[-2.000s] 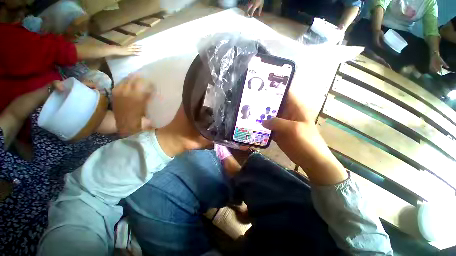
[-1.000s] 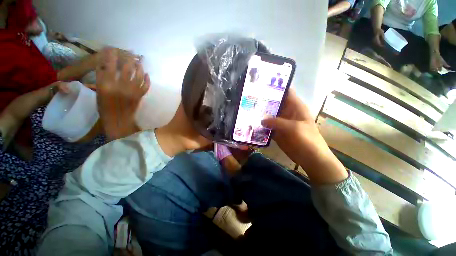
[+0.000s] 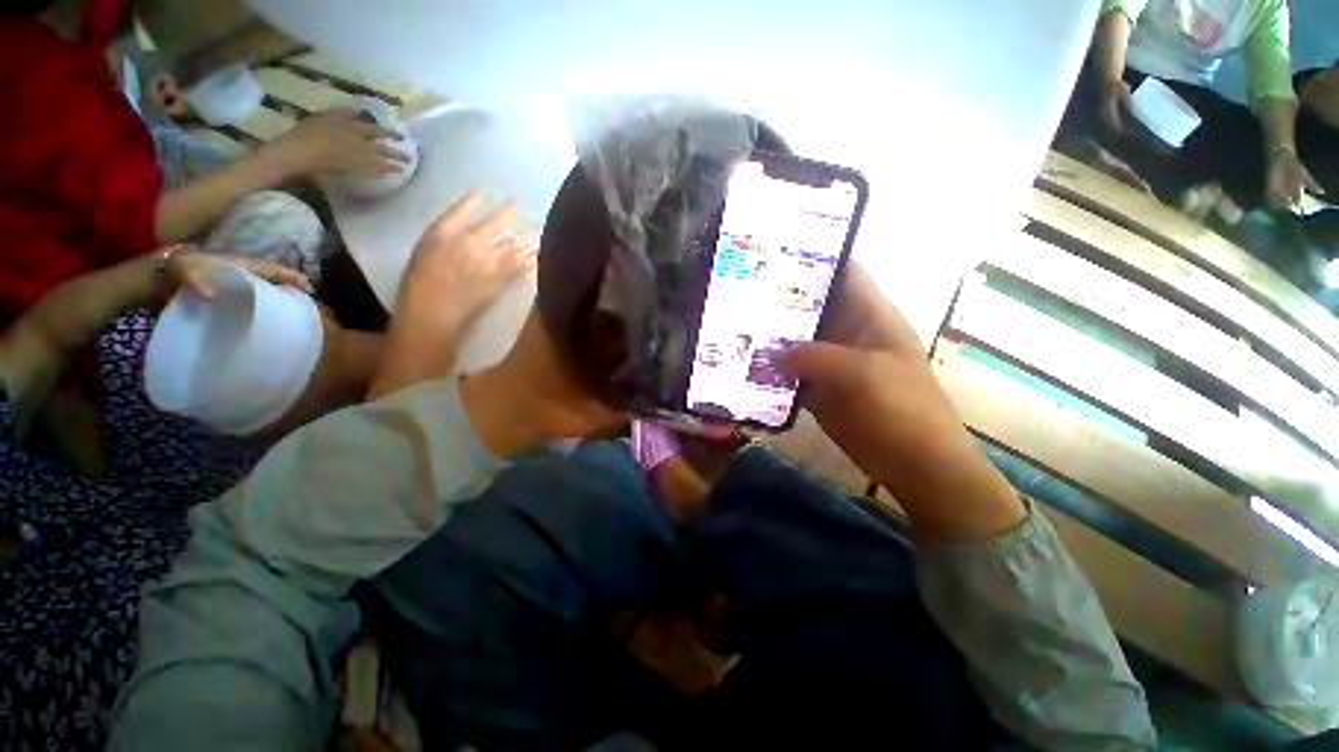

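Note:
My right hand (image 3: 874, 375) holds an upright black-edged smartphone (image 3: 771, 294), its thumb on the lower part of the bright screen. The screen shows small pictures and coloured text-like rows. Behind the phone is a dark round item (image 3: 576, 272), perhaps a bowl, wider than a hand. Crinkled clear plastic (image 3: 646, 162) covers its upper and middle part. My left hand (image 3: 555, 385) is at the item's lower left edge; only its heel and wrist show, and the fingers are hidden behind the item. The phone overlaps the item's right side.
Glaring white sheet (image 3: 881, 74) across the top. Wooden slats (image 3: 1131, 397) at right, with a pale round tub (image 3: 1295, 639). At left, a neighbour holds a white bowl (image 3: 235, 353); another hand rests on the board (image 3: 441, 147) beside my left arm. People sit at far left and top right.
The phone screen shows different content. The white sheet has moved up and away, uncovering slats and board at upper left. The neighbour's hand beside my left arm has moved right. My hands have stayed put.

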